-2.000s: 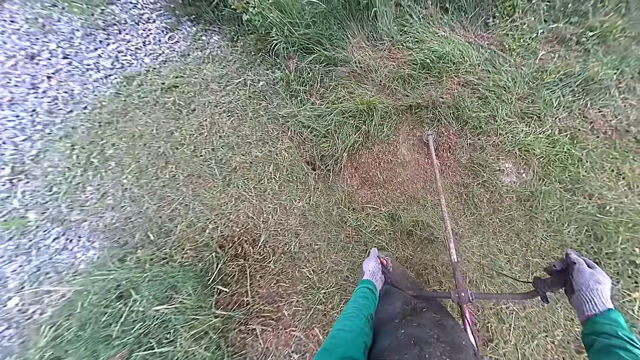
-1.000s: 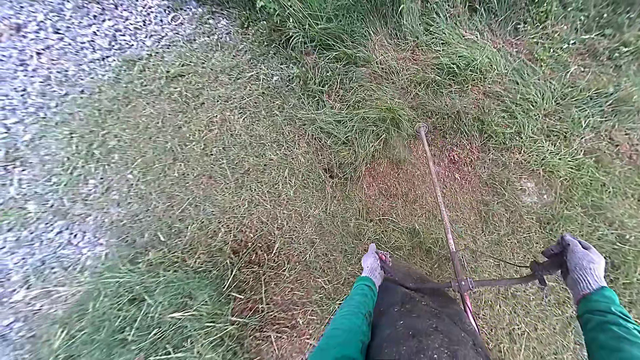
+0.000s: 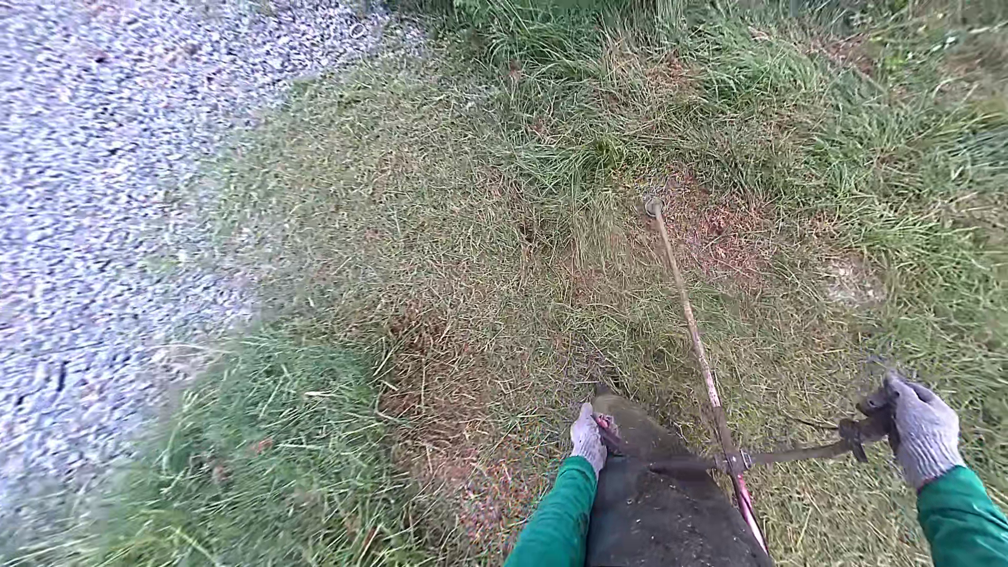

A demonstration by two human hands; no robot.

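A brush cutter's long shaft [image 3: 693, 331] runs from the bottom edge up to its cutting head [image 3: 654, 206], which is low over cut grass and bare reddish soil. My right hand [image 3: 925, 429], in a pale knit glove and green sleeve, is closed around the grip at the right end of the handlebar [image 3: 799, 454]. The same kind of glove covers my left hand [image 3: 588, 441], closed on the handlebar's left grip. A dark, dirt-specked apron [image 3: 669, 512] covers my front and lies behind part of the bar.
Grey gravel [image 3: 102, 197] stretches along the left. A tuft of tall grass [image 3: 260, 441] stands at the lower left, and more long grass [image 3: 748, 87] grows along the top and right. A pale patch [image 3: 853, 281] shows in the ground right of the shaft.
The cutting head has swung left, off the bare reddish patch's top toward its left edge. Both hands keep their hold on the handlebar.
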